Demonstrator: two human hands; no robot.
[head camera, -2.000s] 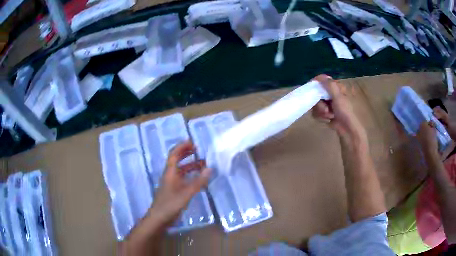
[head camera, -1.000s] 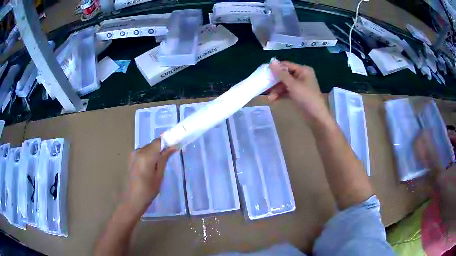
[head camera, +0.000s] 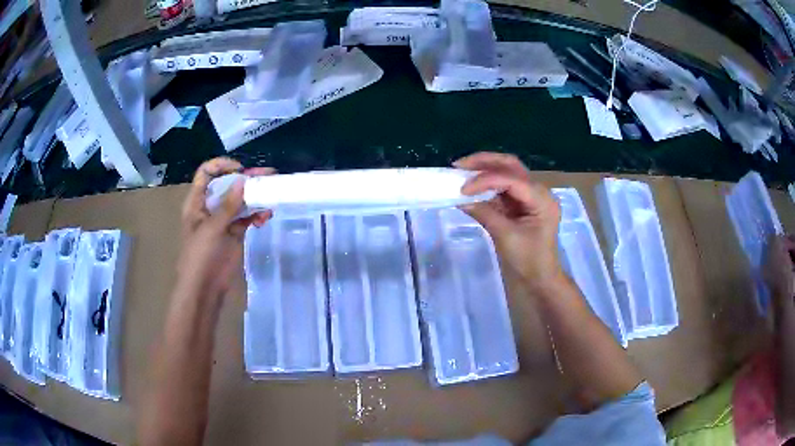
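A long white bar (head camera: 357, 189), which seems to lie in a thin translucent bag, is held level above the trays. My left hand (head camera: 218, 209) grips its left end and my right hand (head camera: 514, 205) grips its right end. Below it, three translucent white inner trays lie side by side on the brown cardboard bench: a left tray (head camera: 288, 305), a middle tray (head camera: 375, 305) and a right tray (head camera: 466, 305). Their long slots look empty. The bar and my hands hide the trays' top edges.
Trays with black cables (head camera: 98, 305) stand at left. More trays (head camera: 645, 261) lie at right, near another person's arm (head camera: 783, 279). Behind is a dark green belt (head camera: 392, 122) with printed cartons (head camera: 514, 65) and clear trays. A metal post (head camera: 91, 96) rises at left; a white cable (head camera: 617, 61) hangs.
The white bar has turned from slanted to level, with my left hand raised and my right hand lower. Another tray has appeared at right, and the other person's tray has moved.
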